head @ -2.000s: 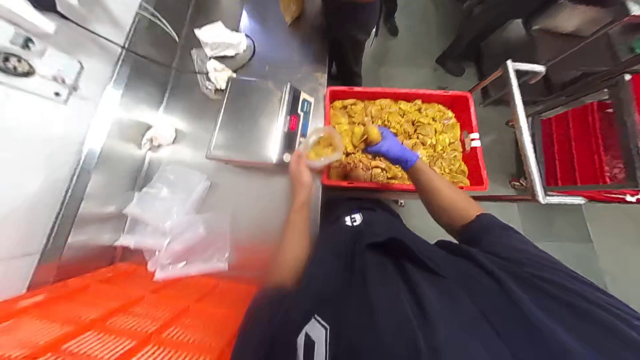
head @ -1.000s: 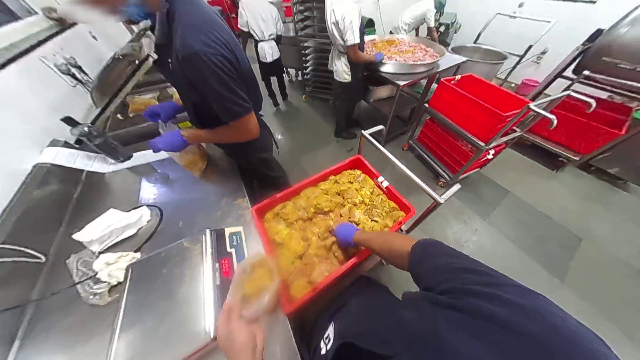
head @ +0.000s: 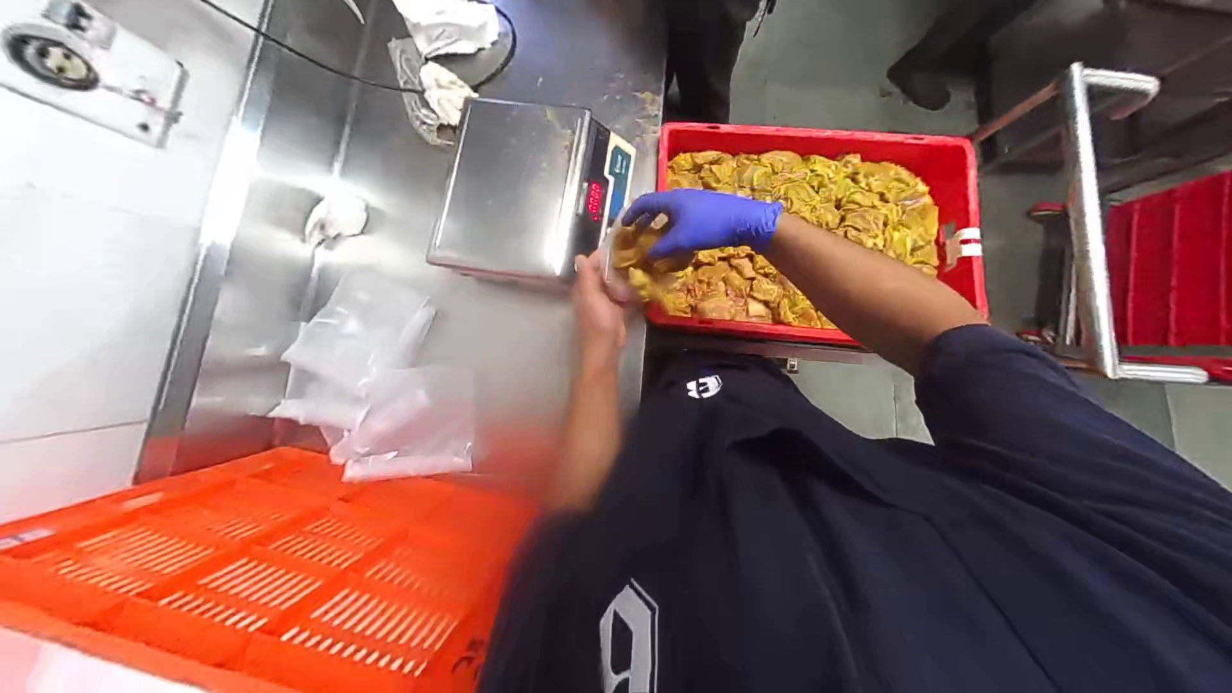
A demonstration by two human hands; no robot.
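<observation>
My bare left hand (head: pixel 602 294) grips a clear plastic bag (head: pixel 616 252) at the scale's near right corner. My right hand (head: pixel 703 221), in a purple glove, is at the bag's mouth with its fingers around yellow marinated meat (head: pixel 640 250); part of the bag is hidden behind it. Beneath and right of that hand, a red plastic crate (head: pixel 962 192) holds many pieces of the same meat (head: pixel 818 192). To the left is a digital scale with a bare steel platform (head: pixel 515 183) and a lit red display (head: pixel 595 200).
Clear plastic bags (head: pixel 385 385) lie on the steel table (head: pixel 520 356). An orange slotted crate (head: pixel 241 568) is at the lower left. White cloths (head: pixel 448 58) and a black cable lie beyond the scale. A metal trolley handle (head: pixel 1092 231) stands right of the red crate; another person's dark-clothed legs (head: pixel 707 58) are beyond it.
My right hand has moved left from the meat in the crate to the bag, with meat in its fingers. The view has swung back down from the room.
</observation>
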